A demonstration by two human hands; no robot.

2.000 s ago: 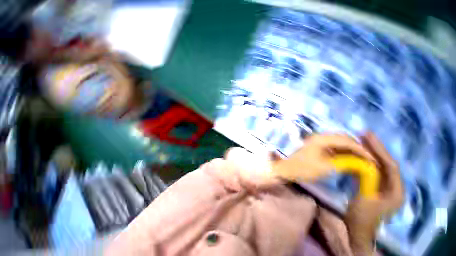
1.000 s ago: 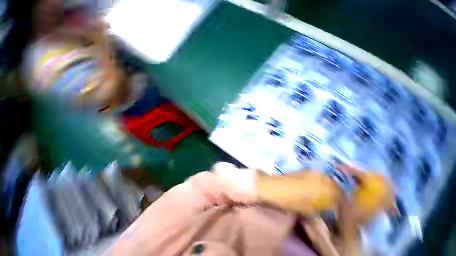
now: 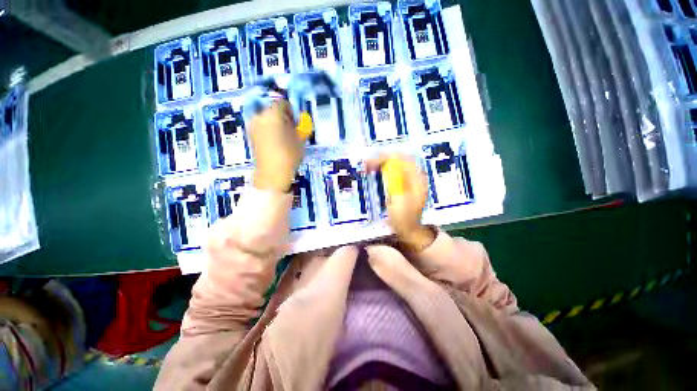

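Note:
Blister-packed units [image 3: 345, 187] with clear bluish rims lie in three rows on a white-edged tray [image 3: 489, 183] in front of me. My left hand [image 3: 277, 141], with a yellow finger cot, is over the middle row. Its thumb touches the left edge of a blurred unit [image 3: 324, 111], which looks held; another blurred unit is partly behind its fingertips. My right hand [image 3: 401, 187], also with a yellow cot, is over the front row, right of centre, and covers most of one unit. Its fingertips are blurred, so its grip is unclear.
Layered grey, shiny tray edges [image 3: 585, 99] stand at the right on the green bench [image 3: 92, 153], with more units at the far right. Another tray [image 3: 15, 183] is at the far left. A red stool [image 3: 137, 313] and part of a person [image 3: 38, 336] are at lower left.
The view has swung and straightened, so the tray now lies square in front of me. My hands were close together over the tray; now they are apart, the left one reaching farther in.

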